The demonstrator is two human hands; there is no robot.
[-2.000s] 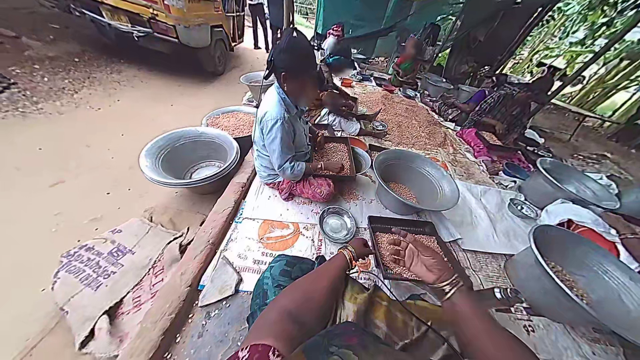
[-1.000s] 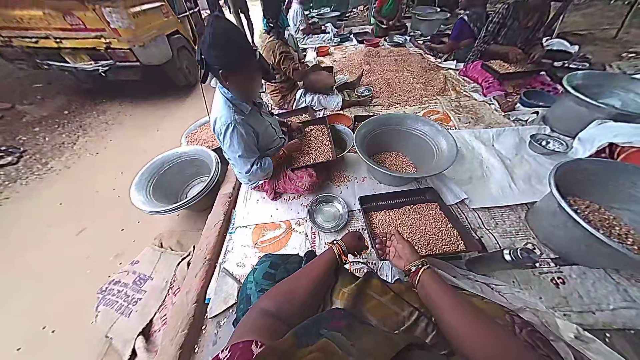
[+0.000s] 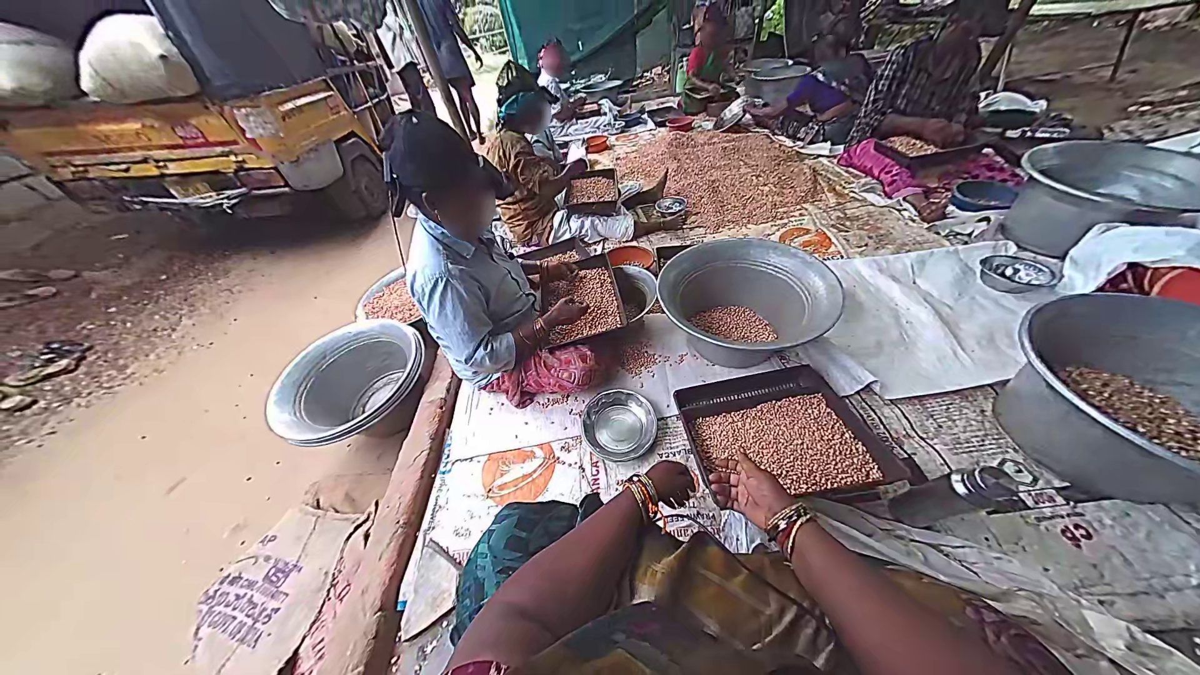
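Observation:
A dark rectangular tray [image 3: 750,388] full of small pinkish-brown nuts or seeds [image 3: 787,441] lies in front of me. At its near left corner is my right hand [image 3: 748,489], palm partly up and fingers slightly curled; whether anything small lies in it cannot be told. Just left of it, outside the tray, my left hand [image 3: 671,484] is half closed with its back towards me, its fingertips hidden. A shallow steel bowl [image 3: 619,425] stands beyond my left hand. Behind the tray is a large metal basin [image 3: 750,300] with a small heap of the same nuts or seeds.
A seated person [image 3: 473,291] works at another tray on the left. Stacked metal basins [image 3: 345,382] stand beyond the raised edge [image 3: 398,525]. At right are a large basin [image 3: 1106,375] and a steel bottle [image 3: 975,486]. More people sit around a big heap [image 3: 722,173]; a yellow truck [image 3: 216,141] is parked behind.
My right hand was over the middle of the tray two seconds ago and has come back to its near left corner. The view has shifted.

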